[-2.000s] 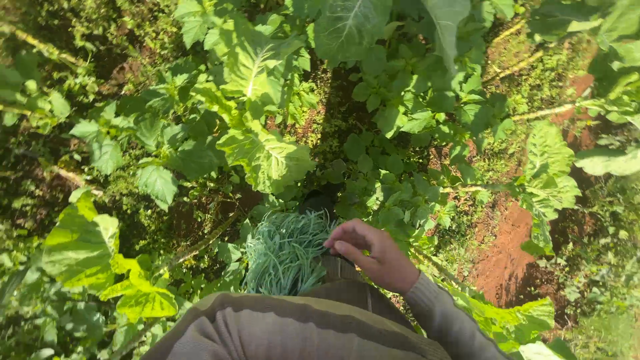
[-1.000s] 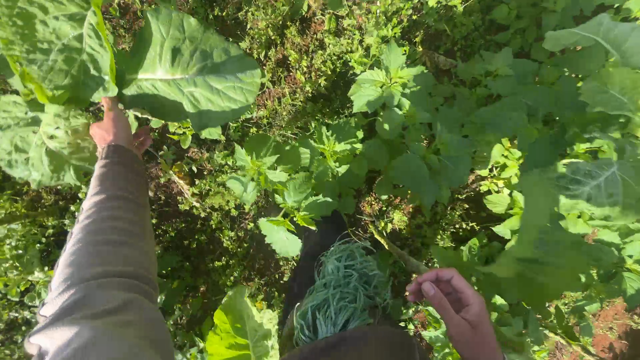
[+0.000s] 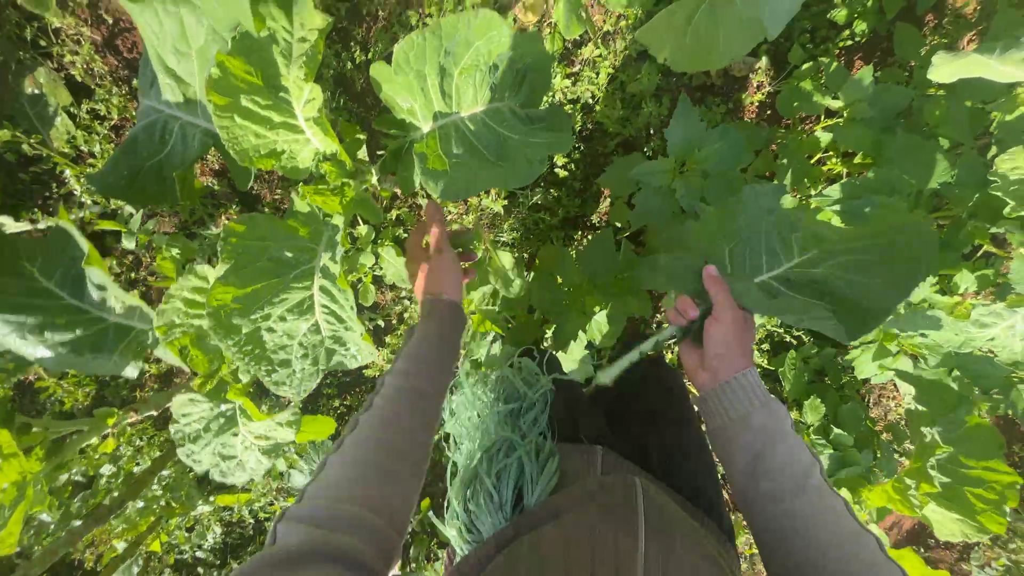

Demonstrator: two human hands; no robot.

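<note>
My right hand (image 3: 718, 332) is closed around the stalk of a large broad green leaf (image 3: 824, 260), which looks like a collard leaf; its blade spreads to the right beyond my fingers and the pale stalk end points down to the left. My left hand (image 3: 437, 256) is stretched forward with its fingers apart and nothing seen in it, just below a big standing leaf (image 3: 480, 112). A bundle of pale green plastic strands (image 3: 500, 448) hangs at my waist, between my forearms.
Leafy collard-like plants (image 3: 292, 300) stand on the left, their broad leaves close to my left forearm. Low weeds (image 3: 592, 88) cover the ground ahead, and more broad leaves (image 3: 944, 472) grow at the right. Bare reddish soil shows at the lower right.
My left hand has moved from the leaves at the upper left toward the middle. My right hand, seen without a leaf before, now holds one by its stalk. The view has shifted.
</note>
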